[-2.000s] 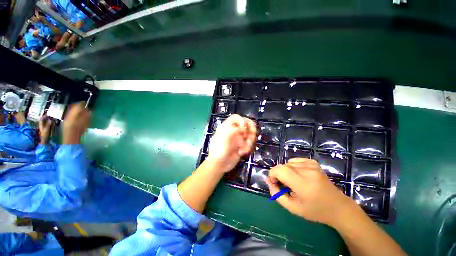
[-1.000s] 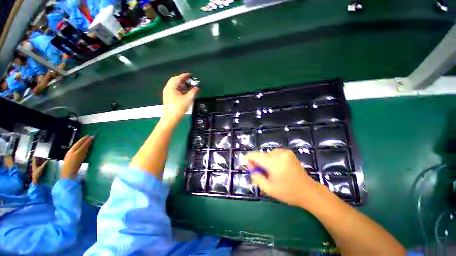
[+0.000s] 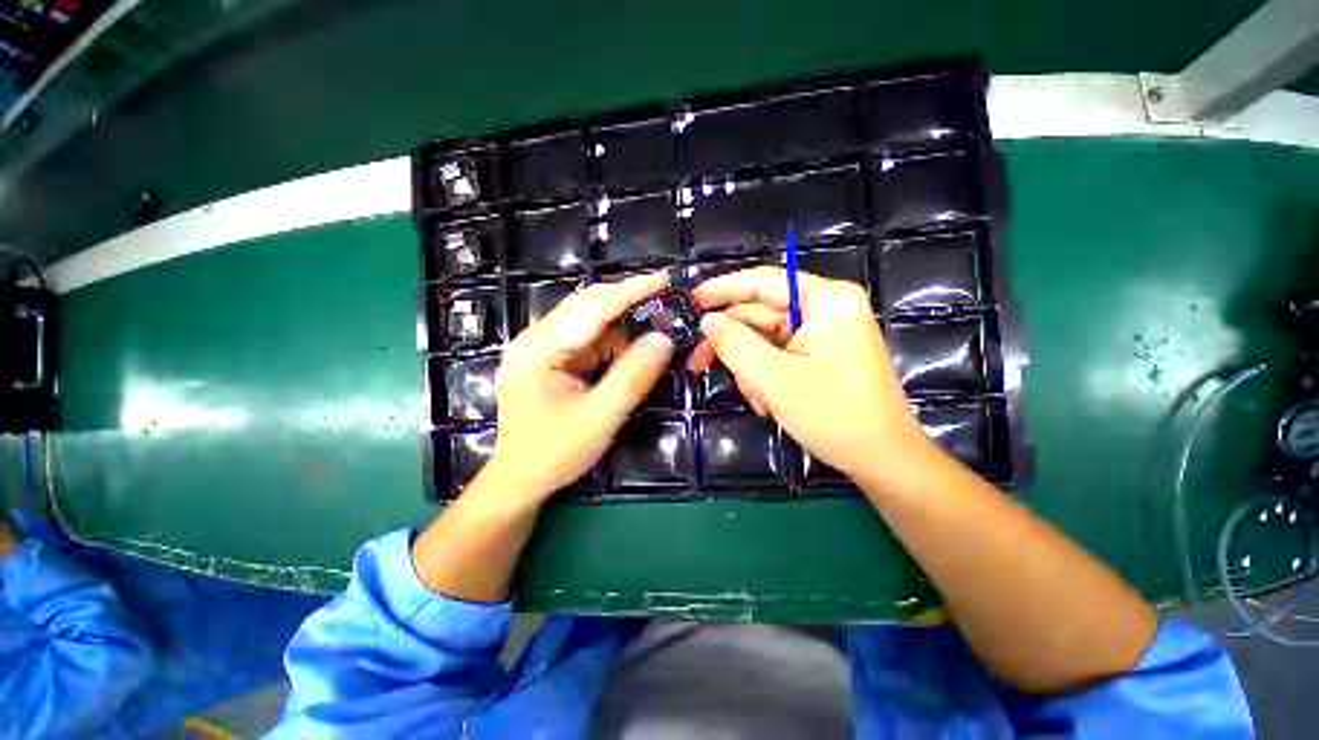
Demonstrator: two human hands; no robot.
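Note:
My left hand (image 3: 572,376) holds a small black module (image 3: 663,321) with pale marks between thumb and fingers, above the middle of the tray. My right hand (image 3: 803,354) touches the module's right side with its fingertips. A slim blue tool (image 3: 791,275) stands upright between the right hand's fingers. The glossy black blister tray (image 3: 926,203) lies under both hands. Small dark units with pale detail sit in the left column; one is in the top left pocket (image 3: 459,179), with two more below it. The hands hide some middle pockets.
The tray lies on a green surface (image 3: 261,347) with a white strip (image 3: 246,217) behind it. A metal post (image 3: 1230,58) stands at the upper right. Clear tubing (image 3: 1186,477) is at the right edge. Black equipment (image 3: 26,354) and another person's blue sleeve (image 3: 73,622) are at left.
My left hand has come back from beyond the white strip with the module, and meets my right hand over the tray. The blue tool now points up. The view has shifted.

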